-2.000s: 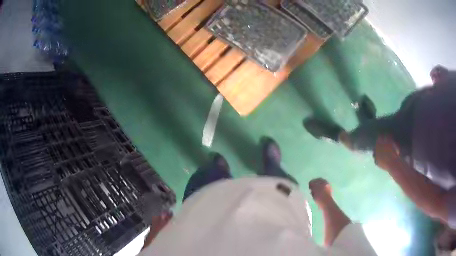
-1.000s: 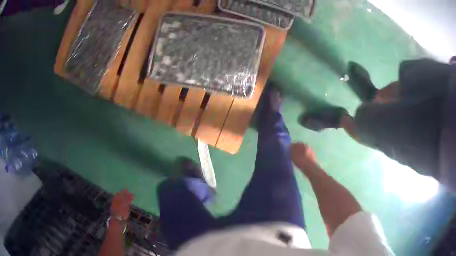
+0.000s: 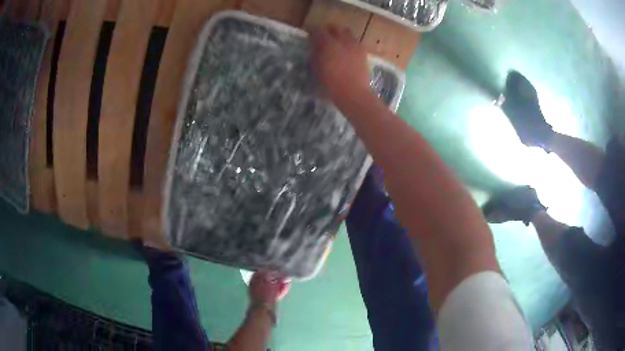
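Note:
A film-wrapped tray (image 3: 253, 158) of small grey-green pieces lies over the wooden pallet (image 3: 72, 137), with white glare on its film. My left hand (image 3: 268, 288) grips the tray's near edge at the bottom, its fingers partly hidden by the rim. My right hand (image 3: 339, 65) is on the tray's far right edge and is blurred; its fingertips are hard to make out. Part of another tray (image 3: 386, 83) shows beyond the right edge, beside my forearm. I cannot tell whether the held tray is lifted off the pallet.
Another wrapped tray (image 3: 17, 113) lies at the pallet's left, and one more (image 3: 411, 10) at the top. A person's legs and shoes (image 3: 524, 110) are at the right on the green floor. A dark plastic pallet (image 3: 75, 332) lies at the bottom left.
I have bent closer over the wooden pallet. Both hands have come from my sides to the tray's edges. The tray looks larger and turned in view, with another tray's end now showing beside it.

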